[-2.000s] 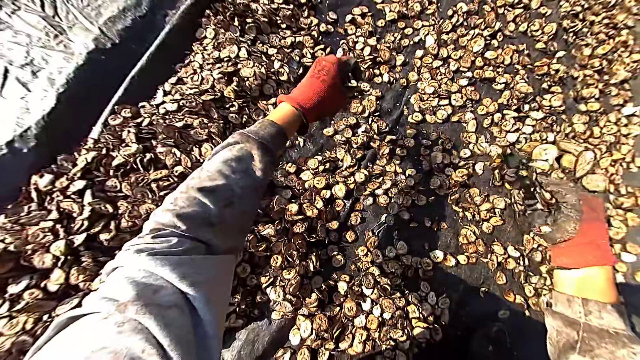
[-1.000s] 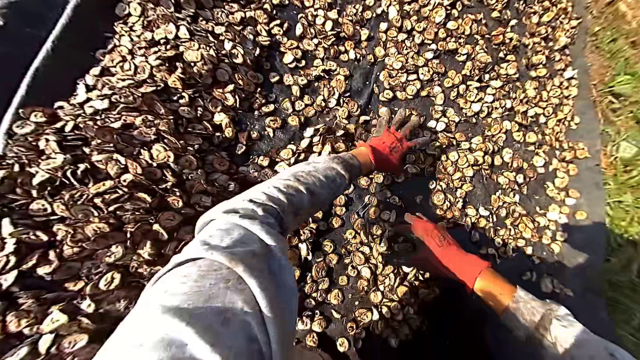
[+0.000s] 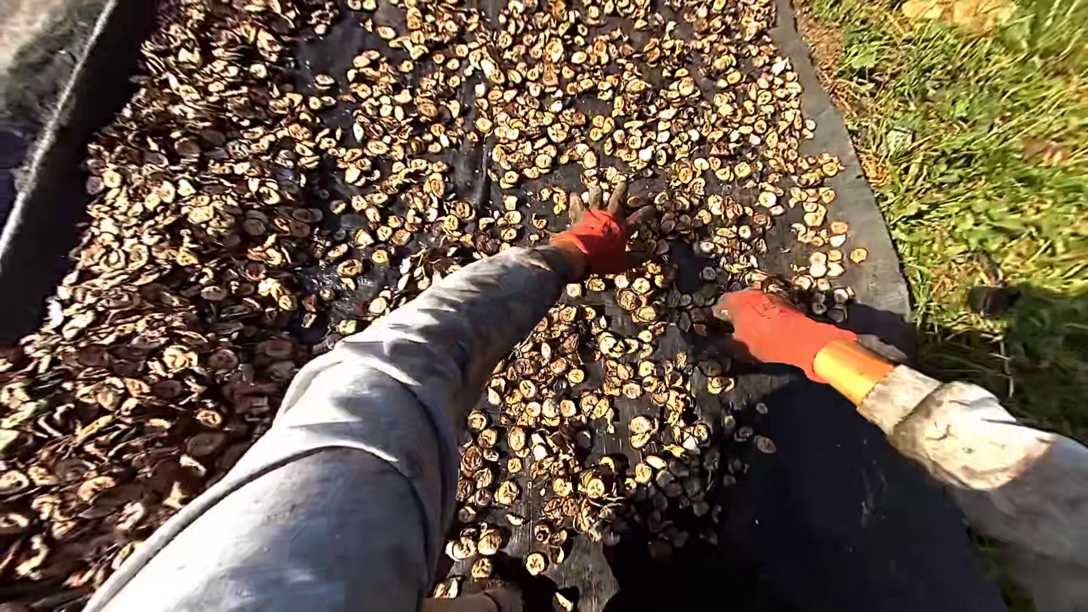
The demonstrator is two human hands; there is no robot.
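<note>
My left hand [image 3: 603, 229], in a red work glove with dirty fingertips, lies palm down with its fingers spread on the dried slices [image 3: 561, 331], near the middle of the view. It grips nothing that shows. To its right, my right hand [image 3: 769, 327], in a like glove with an orange cuff, is low over the slices near the sheet's right side. Its fingertips are partly hidden, so whether it holds slices is unclear. The slices are round, pale inside with dark rims, and lie loose on a black ground sheet [image 3: 850, 195].
A thicker layer of slices [image 3: 195, 280] covers the left side. A raised dark edge with a pale cord or pipe [image 3: 55, 127] runs along the far left. Grass [image 3: 977, 170] borders the sheet on the right. My shadow falls across the lower right.
The view has swung right, bringing the grass in. My left hand looked closed two seconds ago and has since spread its fingers. The right hand has come in from the frame's edge, nearer the left.
</note>
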